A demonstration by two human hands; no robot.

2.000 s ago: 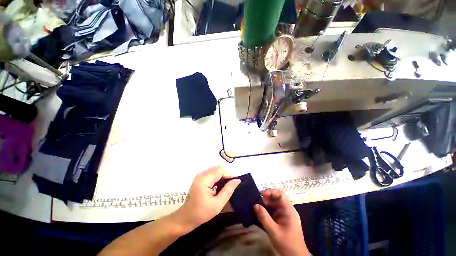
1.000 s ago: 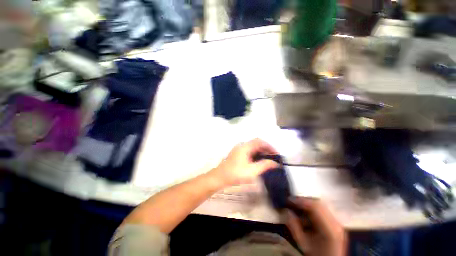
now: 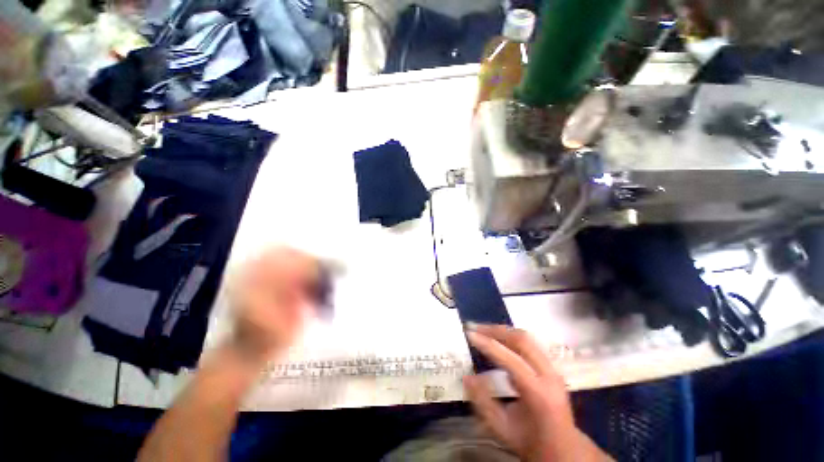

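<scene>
A dark navy panel [image 3: 484, 302] lies on the white table [image 3: 361, 307] in front of the sewing machine [image 3: 587, 194], near the needle plate. My right hand [image 3: 519, 374] rests on its near end, with the fingers on top and the thumb at its left side. My left hand [image 3: 280, 298] is blurred over the table, left of the panel and apart from it. A small dark thing [image 3: 322, 287] shows at its fingertips, too blurred to name. A small stack of navy cut panels [image 3: 389, 183] lies mid-table.
A long navy bundle with grey patches [image 3: 181, 235] lies on the left. Grey-blue scrap fabric [image 3: 226, 45] is at upper left. A dark heap [image 3: 641, 275] sits under the machine arm. Black scissors [image 3: 734, 323] lie right. A purple item [image 3: 45, 257] is at far left.
Both hands were together on the dark piece. Now my left hand has moved away to the left, and the panel lies flat nearer the machine under my right hand. The camera view has shifted.
</scene>
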